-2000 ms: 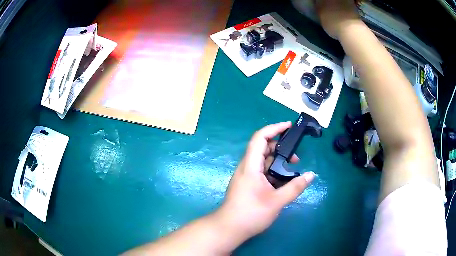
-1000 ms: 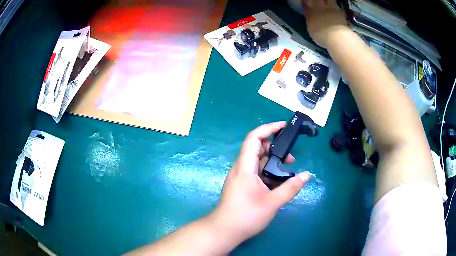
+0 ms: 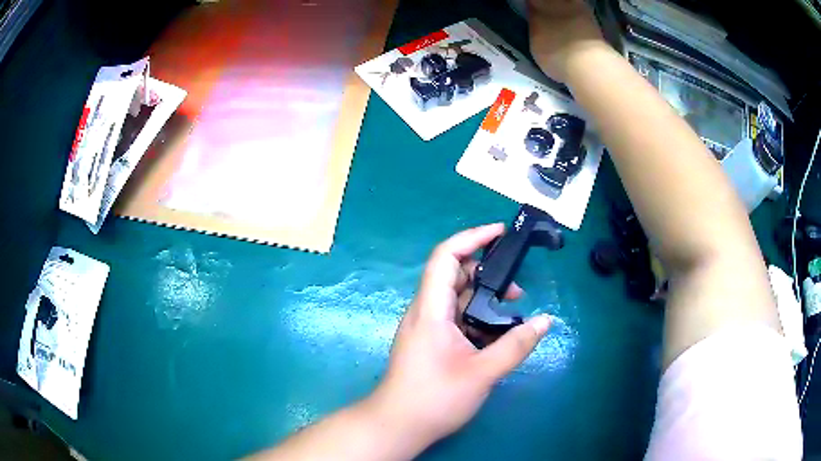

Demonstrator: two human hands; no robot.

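Note:
My left hand (image 3: 450,333) holds a black phone holder clamp (image 3: 506,270) above the green bench top, fingers behind it and thumb near its lower jaw. The clamp is tilted, its hooked upper end pointing right, with a small white logo near the top. My right arm reaches to the top edge of the picture. My right hand (image 3: 560,22) is partly cut off there, and its fingers and anything in them cannot be made out.
Two blister card packs (image 3: 477,162) lie beyond the clamp; more cards (image 3: 67,329) are at the left. An orange-brown sheet (image 3: 347,180) lies at the back. Loose black parts (image 3: 630,252), a white bottle (image 3: 752,171) and a white cable (image 3: 794,216) are at the right.
My right hand and forearm have shifted left along the top edge. The bench items have drifted slightly left in the picture. The clamp stays in my left hand.

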